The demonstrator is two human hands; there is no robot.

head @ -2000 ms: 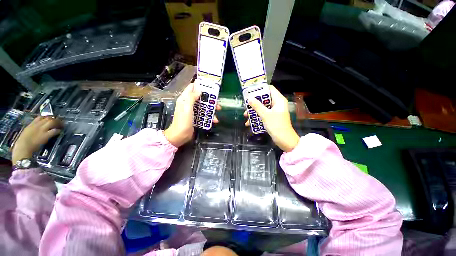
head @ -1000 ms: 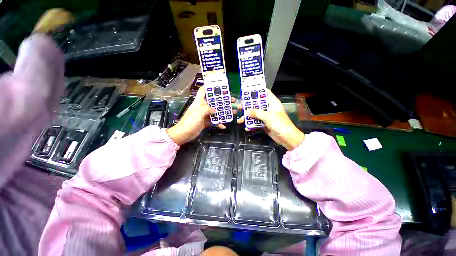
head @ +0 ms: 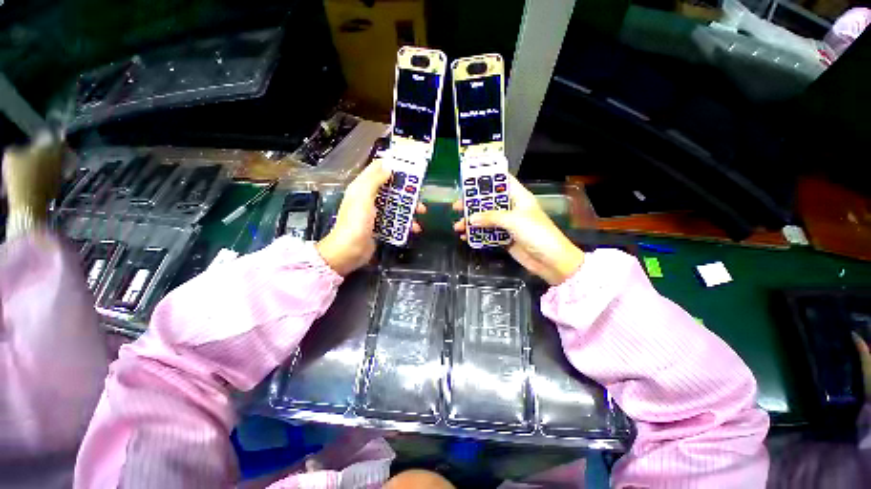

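Observation:
My left hand (head: pixel 357 222) holds an open flip phone (head: pixel 417 105) upright, tilted slightly right. My right hand (head: pixel 535 227) holds a second open flip phone (head: pixel 479 107) upright beside it, the thumb over its lower keys. The two phones are close together but apart. Both main displays are dark with a short line of pale text, too small to read. Both hands are above the back of a clear blister tray (head: pixel 401 358); its long front pockets show no phone. A closed dark phone (head: pixel 297 216) lies at the tray's back left.
Phone-filled trays (head: pixel 143 272) lie left, beside a blurred neighbour's arm (head: pixel 43 306). A white paper slip (head: pixel 712 274) and green sticker (head: pixel 652 266) lie right. A black tray (head: pixel 823 353) is far right with another person's fingers. A cardboard box (head: pixel 374 57) and metal upright (head: pixel 535 81) stand behind.
The displays went from lit white to menu text to dark with a short line. My left hand and phone moved right, then back slightly left. The neighbour's arm at left has moved.

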